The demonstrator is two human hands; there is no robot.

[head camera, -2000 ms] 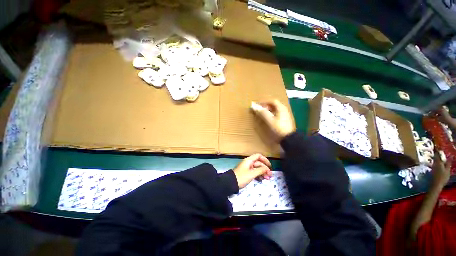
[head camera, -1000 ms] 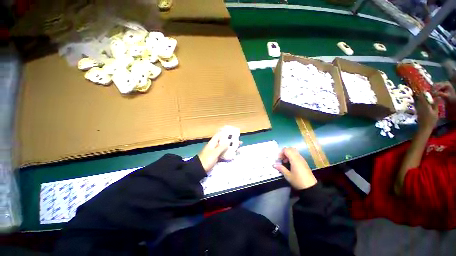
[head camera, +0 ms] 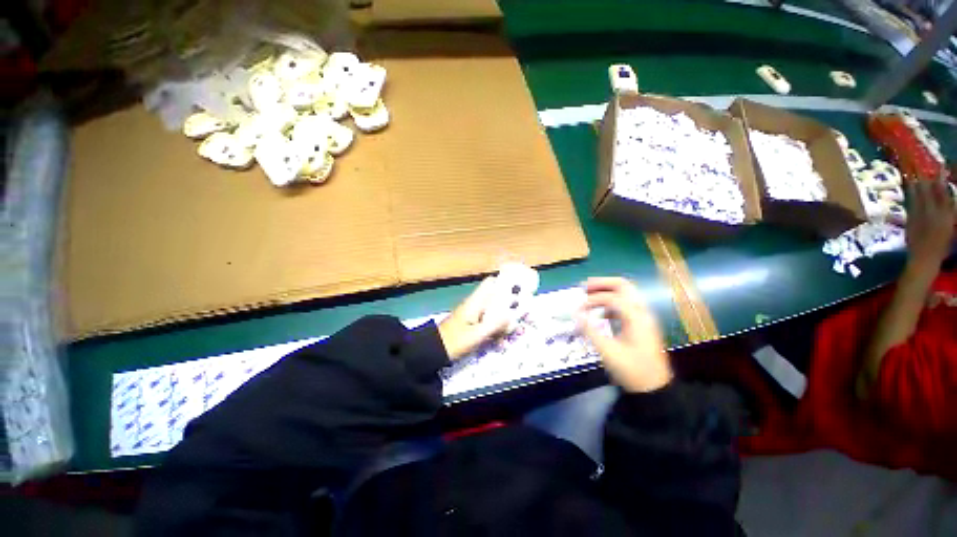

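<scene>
My left hand [head camera: 480,321] holds a white plastic housing [head camera: 515,287] with dark holes above the sticker sheet. My right hand [head camera: 630,334] is raised just right of it, blurred, with thumb and fingertips close together; whether a small piece is between them cannot be told. The long white sticker sheet [head camera: 173,404] with blue print lies along the table's front edge, partly hidden under my left sleeve and hands. A loose pile of white housings [head camera: 281,117] lies on the brown cardboard sheet [head camera: 315,236].
Two open cardboard boxes [head camera: 672,218] of small white pieces stand at right. A clear plastic bag [head camera: 32,304] lies at left. Single housings [head camera: 622,78] lie on the green belt. At far right a person in red handles a red mass [head camera: 905,148] near scattered white parts [head camera: 866,243].
Two seconds ago my right hand was over the cardboard and my left lay on the sheet. Now my left hand holds a housing, and my right has moved from the sheet's right end slightly upward.
</scene>
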